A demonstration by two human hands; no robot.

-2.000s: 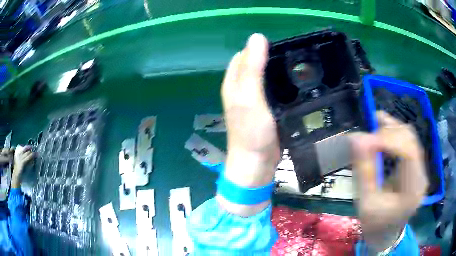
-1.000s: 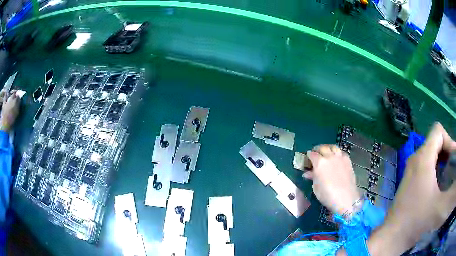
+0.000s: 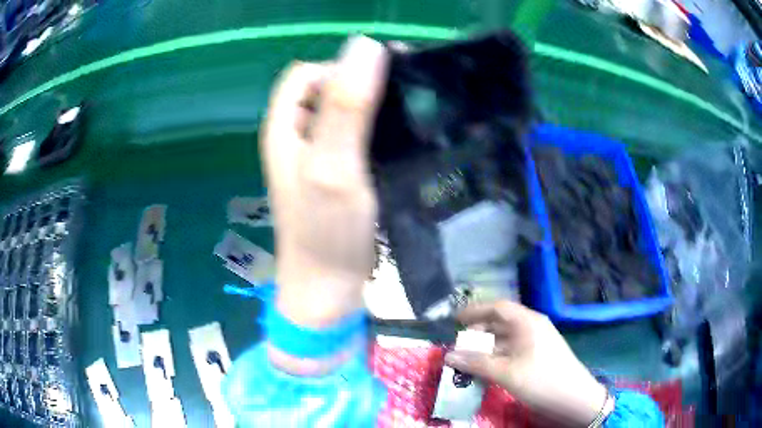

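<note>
My left hand (image 3: 322,184), with a blue wrist band, holds up a blurred black hinged housing (image 3: 451,100), open, its deep half at the top. A silver-grey rectangle (image 3: 480,238) shows on its lower flap. My right hand (image 3: 539,359) is just below the flap and pinches a silver plate with a black mark (image 3: 458,399) between thumb and fingers. Blur hides whether this plate touches the housing. Loose silver plates (image 3: 150,288) lie on the green bench at the left.
A blue bin (image 3: 547,272) of small dark pieces stands right of the housing, with a crumpled clear bag (image 3: 689,226) beside it. Red bubble wrap (image 3: 405,376) lies under my hands. A clear blister tray (image 3: 38,292) is far left. Another black housing (image 3: 63,138) lies beyond it.
The view has swung back right from the loose plates. My left hand has brought the open housing to the centre. My right hand has moved from the loose plates to below the housing, holding a plate.
</note>
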